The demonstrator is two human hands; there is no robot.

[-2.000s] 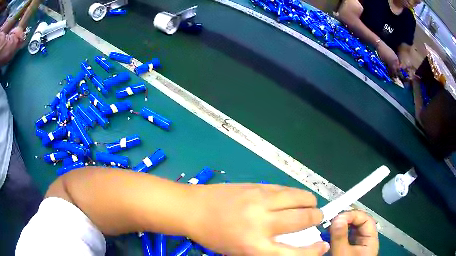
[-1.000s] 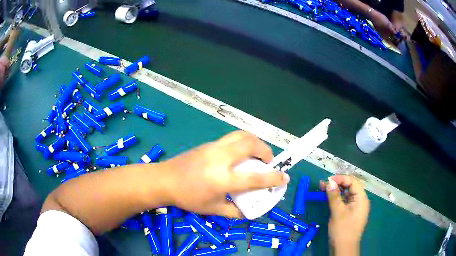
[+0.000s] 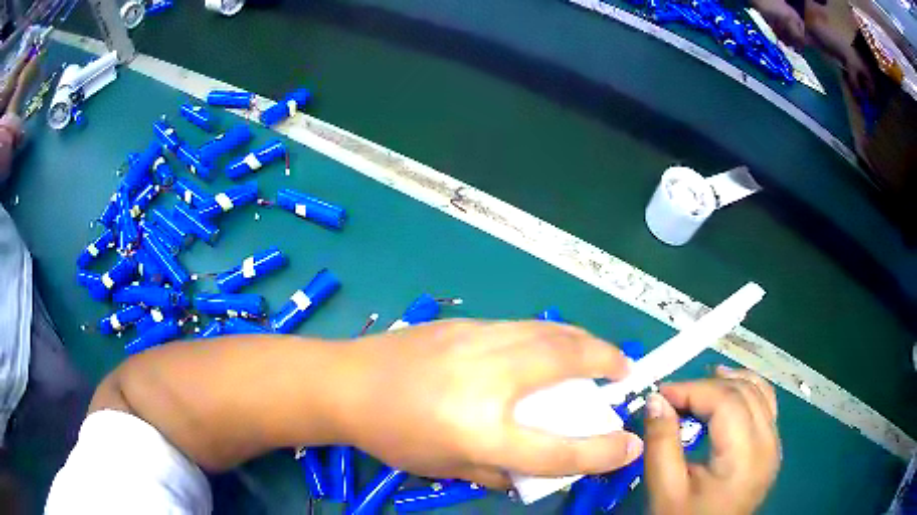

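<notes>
My left hand holds a white unit body, its pale flat handle pointing up and right over the metal strip. My right hand is at the right side of the unit, thumb and finger pinched on a tiny white plug close to where the handle meets the cup. Blue battery parts show beside and behind these fingers. The board and the exact contact of plug and socket are hidden. Loose blue batteries lie on the green bench, several under my left arm.
A worn whitish metal strip separates bench and dark green belt. A white unit stands on the belt. Another unit lies at the far left. More batteries and another person's hand are at the top right.
My left hand first drew the unit left and tilted it, then brought it back against my right fingertips. The belt unit has moved up and left.
</notes>
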